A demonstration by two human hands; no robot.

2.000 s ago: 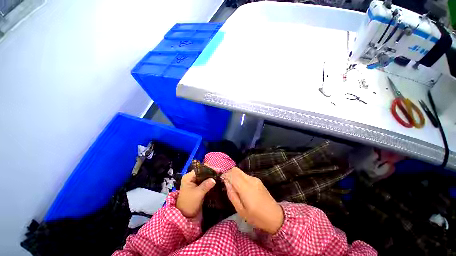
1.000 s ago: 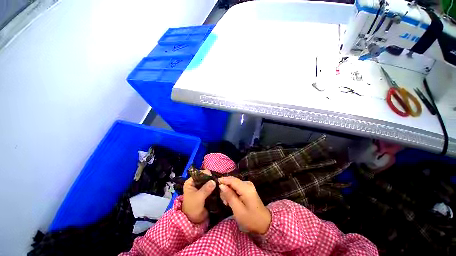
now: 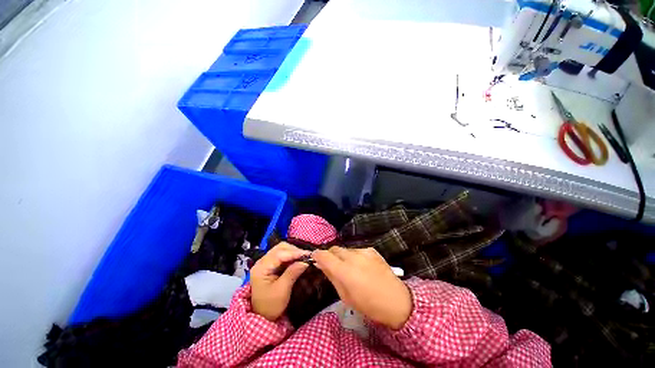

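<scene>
A dark plaid garment piece (image 3: 409,230) with thin pale check lines lies over the lap and to the right of it. My left hand (image 3: 275,282) pinches a small dark edge of the cloth between thumb and fingers. My right hand (image 3: 366,286) meets it at the fingertips, bent over the same small dark part. A white tip (image 3: 397,272) sticks out beside my right hand; what it belongs to is hidden. The fingers cover most of the pinched part.
An open blue crate (image 3: 129,251) with dark cloth and white scraps stands at left. A white table (image 3: 388,79) is ahead, with scissors (image 3: 583,142), dark snips (image 3: 612,144), thread scraps and a sewing machine (image 3: 567,36). Stacked blue crates (image 3: 237,93) stand beyond the first crate. Dark cloth is heaped at lower right.
My left fingers have closed over the cloth part that stood up above them, and my right hand has turned flatter over it. The white tip beside my right hand now shows.
</scene>
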